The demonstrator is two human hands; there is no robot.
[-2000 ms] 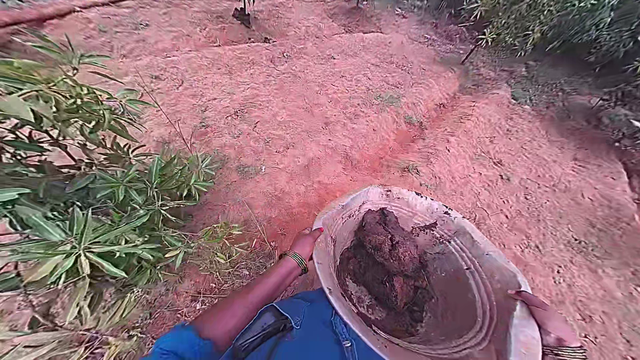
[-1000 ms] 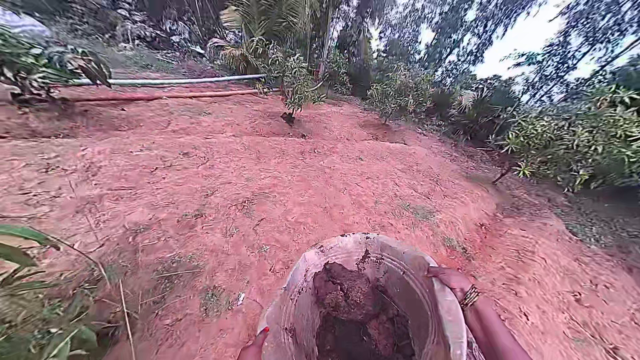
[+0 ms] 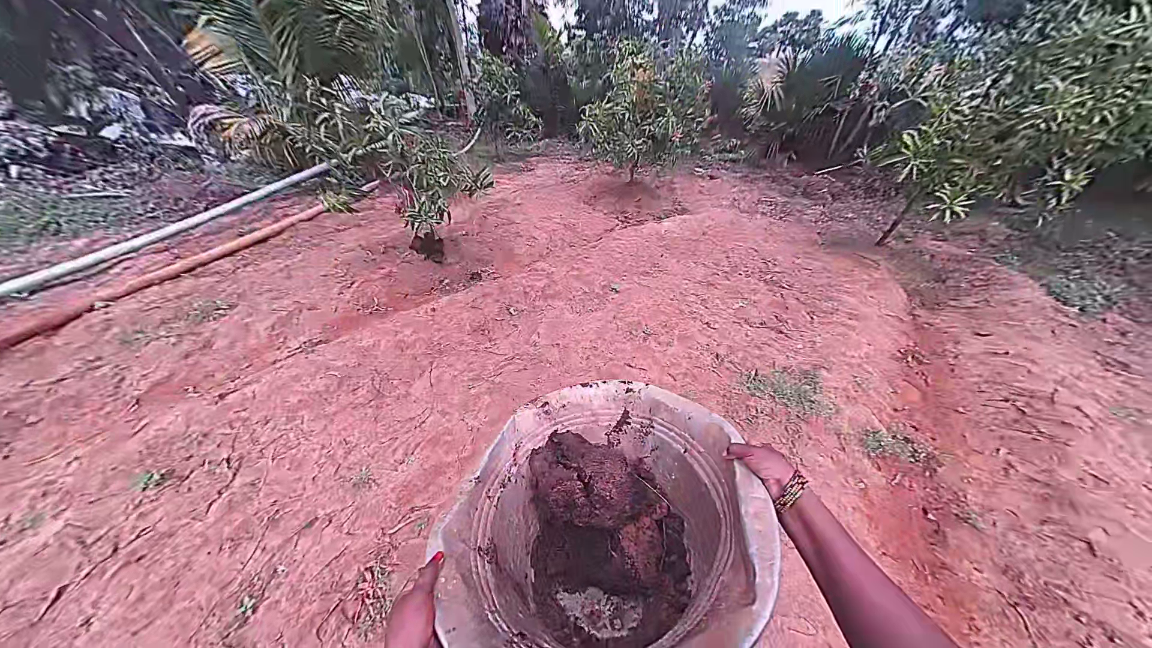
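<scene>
A wide, dented metal basin (image 3: 720,558) is held in front of my body, low in the view. Clumps of dark brown, moist-looking matter (image 3: 594,486), like soil or dung, lie in it, with a pale patch near the bottom. My left hand (image 3: 417,607) grips the basin's left rim; its fingers are partly hidden by the basin and the frame edge. On the right rim, my right hand (image 3: 763,468) is closed over the edge, with bangles on that wrist.
Reddish bare soil (image 3: 540,315) spreads ahead with small weeds. A pale pipe (image 3: 162,232) and a reddish pipe (image 3: 198,261) run along the left. Small leafy trees (image 3: 643,112) stand ahead, one young tree (image 3: 432,193) nearer left, and a leaning tree (image 3: 900,211) stands right.
The view has lifted from the ground toward the trees and pipes. The leafy plant at the left has gone out of view. Both hands still hold the basin.
</scene>
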